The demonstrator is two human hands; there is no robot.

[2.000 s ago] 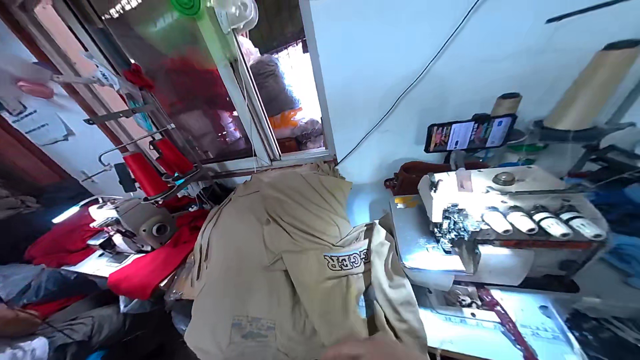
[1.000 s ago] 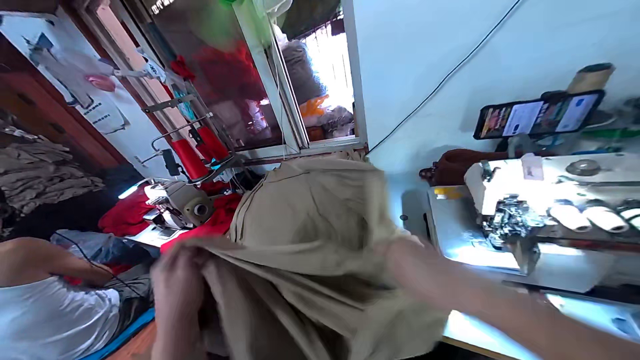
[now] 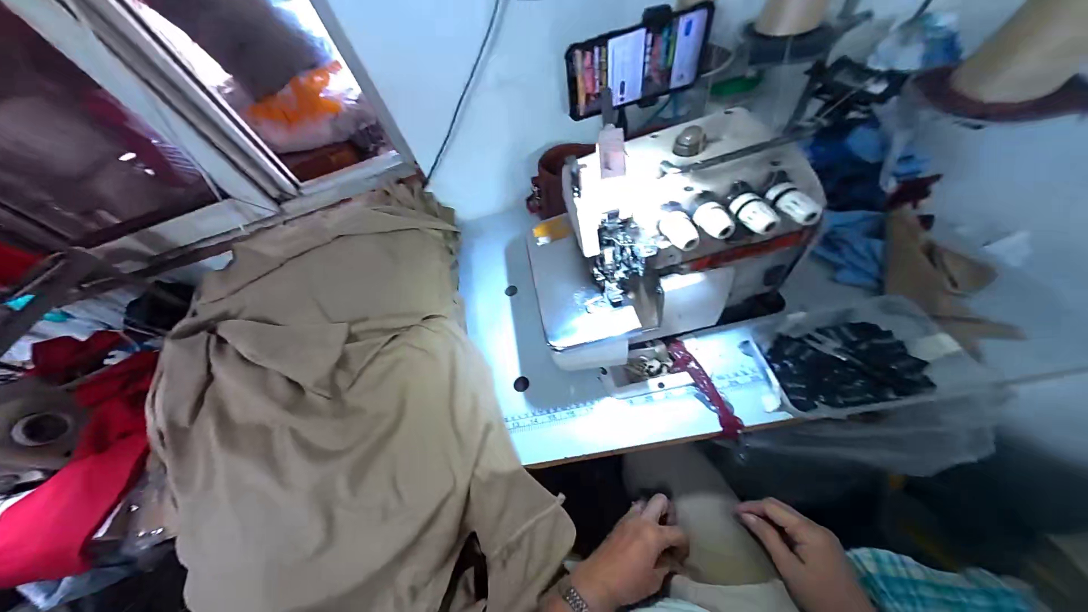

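My left hand (image 3: pixel 642 548), with a metal watch band at the wrist, has its fingers closed on the left side of a khaki fabric piece (image 3: pixel 718 531) in my lap. On that piece's right edge, the thumb and fingers of my right hand (image 3: pixel 786 535) pinch the cloth. A large heap of khaki garments (image 3: pixel 365 408) lies on the table to the left of my hands. Beyond my hands stands a white overlock sewing machine (image 3: pixel 697 212) with its lamp lit.
A clear plastic tray (image 3: pixel 952 365) holds dark fabric scraps (image 3: pixel 850 365) at the right. A phone (image 3: pixel 642 59) is mounted behind the machine beside large thread cones (image 3: pixel 1020 51). Red cloth (image 3: pixel 110 459) and part of another sewing machine (image 3: pixel 38 429) are at the left.
My hands have moved from the large khaki garment over the heap to a piece in my lap. The view has shifted right and closer to the overlock machine.
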